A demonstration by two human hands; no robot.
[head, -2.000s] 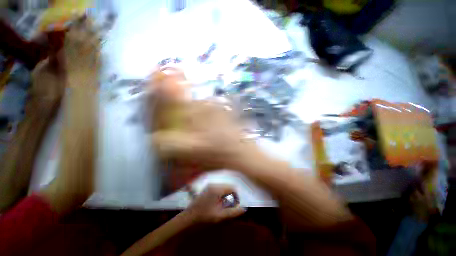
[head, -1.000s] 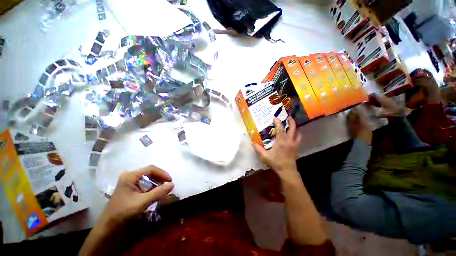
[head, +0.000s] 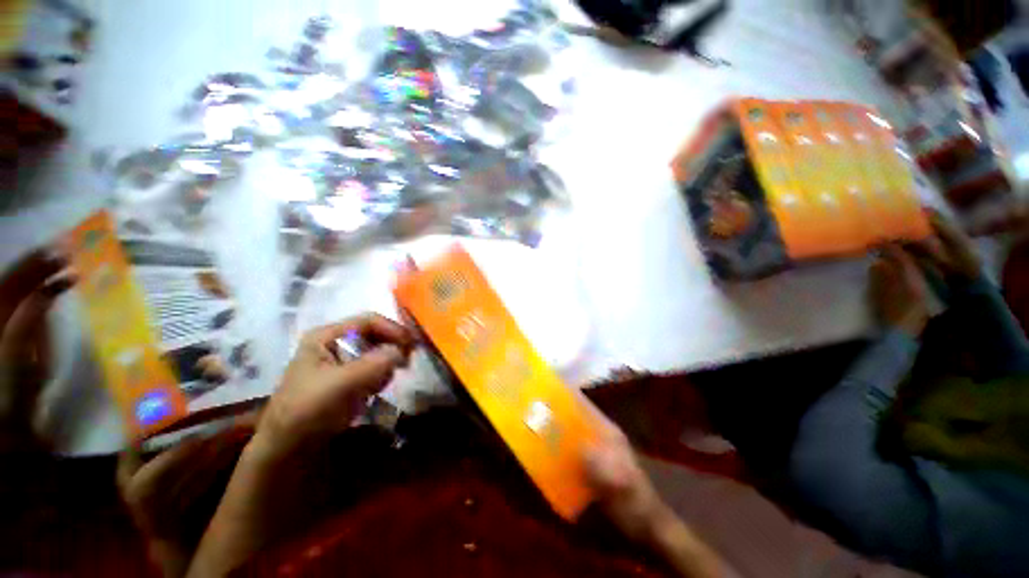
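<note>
A retail box (head: pixel 497 378) is tilted in front of me at the table's front edge, its orange-yellow narrow side facing up. My right hand (head: pixel 615 474) grips its lower end and is blurred. My left hand (head: pixel 339 373) is beside the box's upper left side, fingers curled on a short shiny sticker strip (head: pixel 384 418) that hangs below them. Whether the left fingers also touch the box is unclear. No sticker can be made out on this box's orange side.
Tangled label strips (head: pixel 395 136) lie mid-table. An upright row of boxes (head: pixel 841 181) stands at right, near another person's hands (head: pixel 903 282). At left, another person's hands hold a box (head: pixel 124 327) with a blue-violet sticker. A black bag (head: pixel 643 17) lies at the back.
My right hand has taken the end box from the right-hand row and brought it in front of me. Another person's hands now hold the box at left. The view has shifted.
</note>
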